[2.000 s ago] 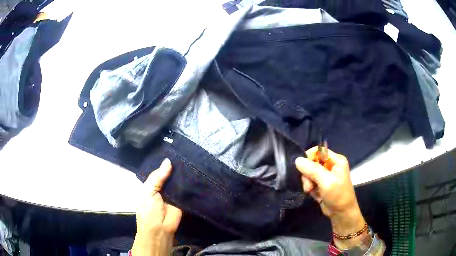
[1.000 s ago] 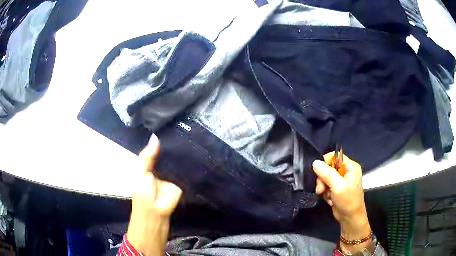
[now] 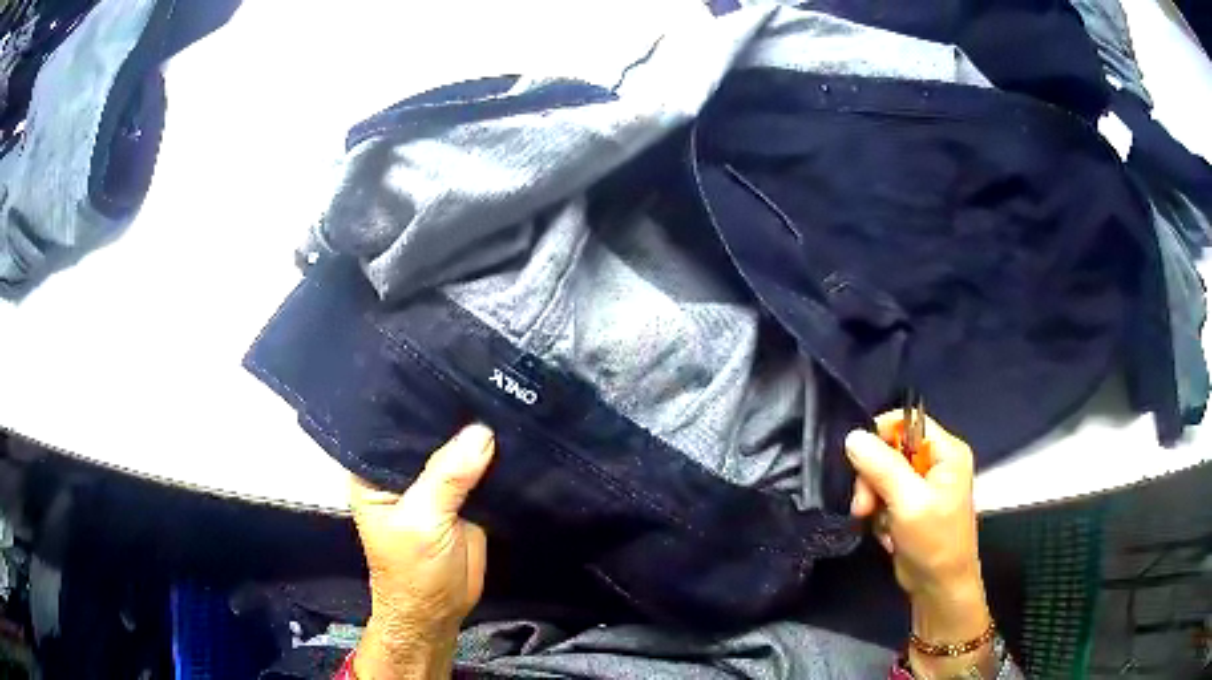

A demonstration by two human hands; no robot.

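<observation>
A dark navy denim jacket (image 3: 957, 226) lies over the table front, partly inside out with its light grey wrong side (image 3: 651, 332) showing. A dark band with a brand label (image 3: 516, 385) in white letters runs along its lower left part. My left hand (image 3: 428, 538) grips the lower left edge, thumb on top and fingers hidden beneath the cloth. My right hand (image 3: 924, 498) pinches the jacket edge at the lower right and holds orange-handled thread snips (image 3: 914, 436) in the fist, blades pointing up.
The white table (image 3: 173, 385) has a rounded front edge. Other dark and grey garments lie at the left (image 3: 80, 146) and far right (image 3: 1176, 253). Grey cloth (image 3: 691, 654) lies below the table edge. A green crate (image 3: 1063, 571) stands at lower right, a blue crate (image 3: 213, 631) at lower left.
The jacket and both hands have shifted right. The grey sleeve at the left has flattened, the band has turned up so the label shows fully, and my left thumb has moved further onto the cloth.
</observation>
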